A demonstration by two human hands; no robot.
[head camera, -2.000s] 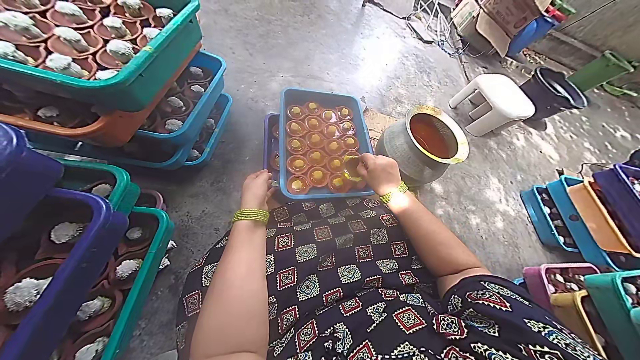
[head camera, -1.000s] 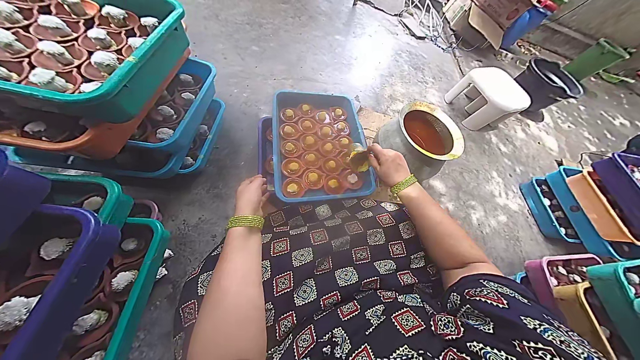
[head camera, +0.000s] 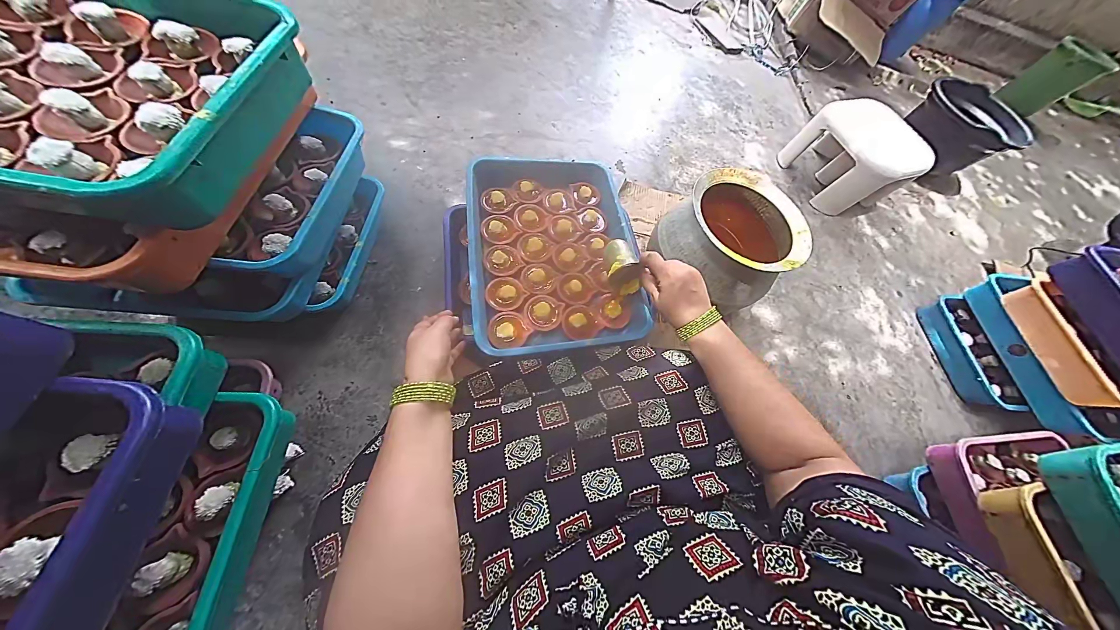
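A blue plastic tray (head camera: 560, 344) filled with small clay cups (head camera: 505, 291) lies in front of me, over a purple tray (head camera: 452, 262). Each cup holds a yellowish lump, and many look wet with a shiny liquid. My right hand (head camera: 678, 289) grips a small metal cup (head camera: 622, 262), tilted over the cups at the tray's right side. My left hand (head camera: 433, 347) is beside the tray's lower left corner; whether its fingers grip the rim is hard to see. Right of the tray stands a metal pot (head camera: 719, 262) with orange-brown liquid (head camera: 745, 223).
Stacked trays of clay cups with white tufts stand at left, the top one green (head camera: 236, 114). More stacked trays (head camera: 984, 350) stand at right. A white plastic stool (head camera: 875, 144) and a black bucket (head camera: 967, 127) are beyond the pot. Cardboard (head camera: 643, 206) lies between tray and pot.
The metal cup in my right hand has moved up along the tray's right side since one second ago. My left hand stays near the tray's lower left corner.
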